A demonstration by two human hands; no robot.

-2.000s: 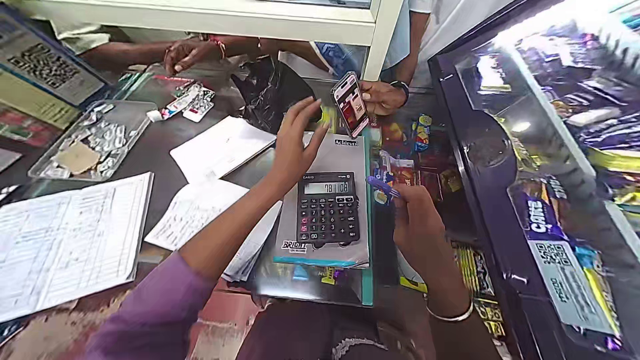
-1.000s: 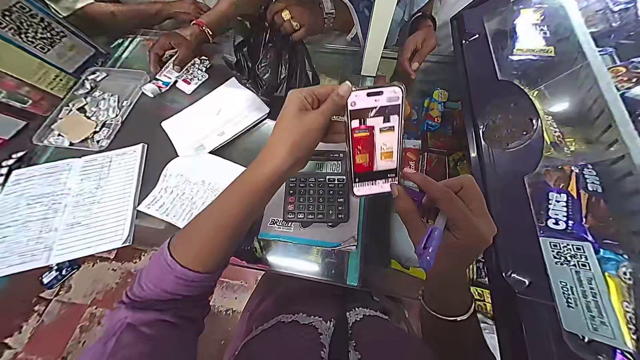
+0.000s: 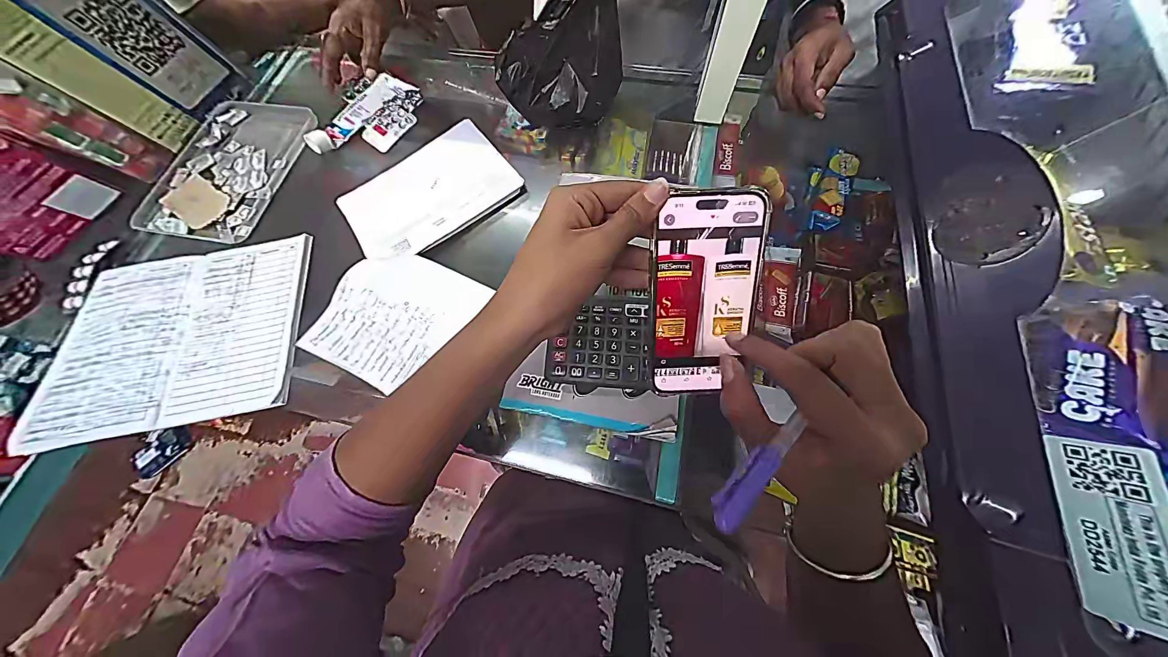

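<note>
My left hand (image 3: 593, 242) grips the upper left edge of a smartphone (image 3: 710, 292), held upright over the counter. Its screen shows a red bottle and a white bottle of TRESemmé. My right hand (image 3: 826, 401) has a purple pen (image 3: 753, 479) tucked in its fingers, and its thumb and index finger are at the phone's lower right. A black calculator (image 3: 598, 345) lies on a notebook (image 3: 575, 409) behind the phone, partly covered by it. Left of the calculator are a handwritten sheet (image 3: 392, 319) and a closed white booklet (image 3: 433, 187).
An open ledger (image 3: 169, 338) and a plastic tray of small packets (image 3: 297, 137) lie left. At the far side are a tube (image 3: 365, 114), a black plastic bag (image 3: 561, 68) and other people's hands (image 3: 815, 68). A dark display case (image 3: 958, 365) borders the right; snacks show under the glass.
Two seconds ago another person's hand held the phone; now it is in my left hand. That person's hand has drawn back. My right hand has come to the phone, pen still in it.
</note>
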